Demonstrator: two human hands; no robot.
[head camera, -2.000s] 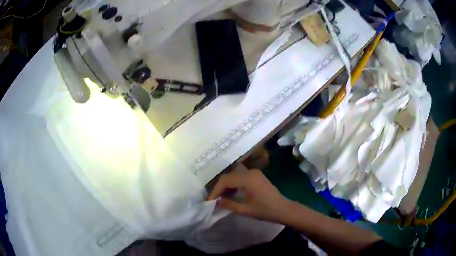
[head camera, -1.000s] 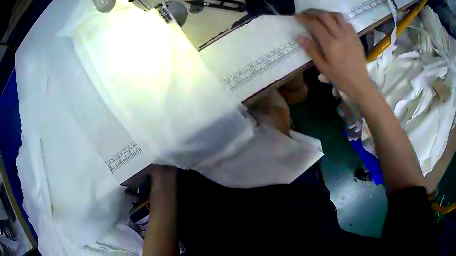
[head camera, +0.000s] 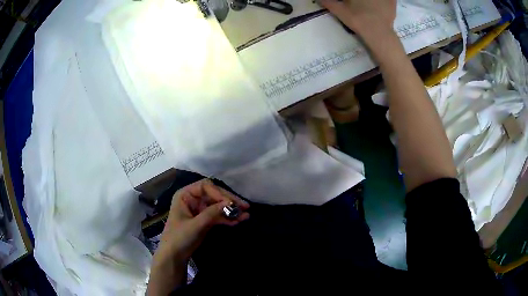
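Observation:
My left hand (head camera: 194, 211) is in front of my dark clothes, below the table edge. Its fingertips hold a small shiny metal cylinder (head camera: 231, 211), maybe a bobbin or bobbin case. My right hand (head camera: 365, 16) reaches over the table near the top edge of the picture, which cuts it off. Whether its fingers hold anything cannot be seen. The white garment piece (head camera: 202, 110) lies under the bright lamp, over the table and down over its front edge towards my lap.
The sewing table (head camera: 324, 43) has a printed ruler scale (head camera: 312, 70) along its front. A dark slotted machine part (head camera: 272, 6) is at the top. White pieces (head camera: 486, 133) hang at right by a yellow tube (head camera: 463, 62). A white heap (head camera: 92, 231) hangs at left.
My left hand has come up from below the table edge, and the metal cylinder now shows in its fingers. My right hand has moved further up over the table.

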